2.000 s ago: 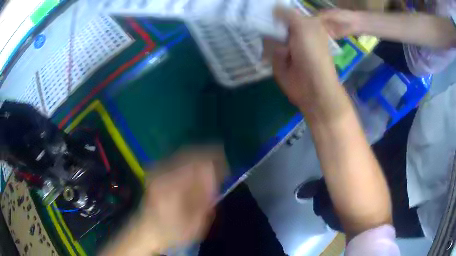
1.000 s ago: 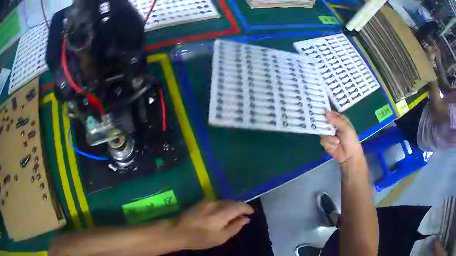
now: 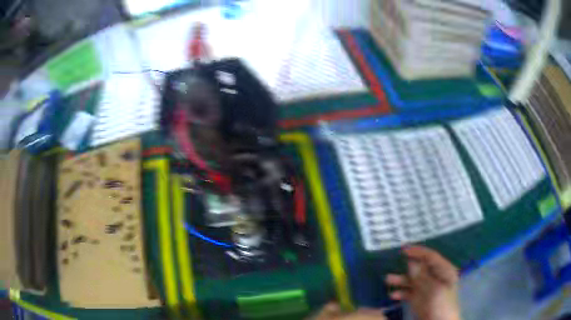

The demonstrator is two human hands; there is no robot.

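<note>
Everything is blurred. A white component tray (image 3: 410, 187) with rows of small dark parts lies on the green mat, with a second tray (image 3: 501, 156) to its right. My right hand (image 3: 426, 284) is just below the near edge of the first tray, fingers bent; whether it holds anything is unclear. My left hand (image 3: 344, 312) is cut off by the bottom edge, beside the green label (image 3: 272, 303). The black test fixture (image 3: 219, 119) stands left of the trays, with its silvery nest (image 3: 247, 237) low at the front. No hand touches it.
A cardboard sheet (image 3: 100, 231) with loose dark parts lies left of the fixture, beside a cardboard stack (image 3: 34, 219). A tall tray stack (image 3: 429, 40) stands at the back right. Another cardboard stack (image 3: 554, 119) and a blue stool (image 3: 551, 259) are at the right.
The tray my right hand held raised now lies on the mat beside the other tray, and the hand has come off it. The view has swung left, showing more cardboard and the tray stack.
</note>
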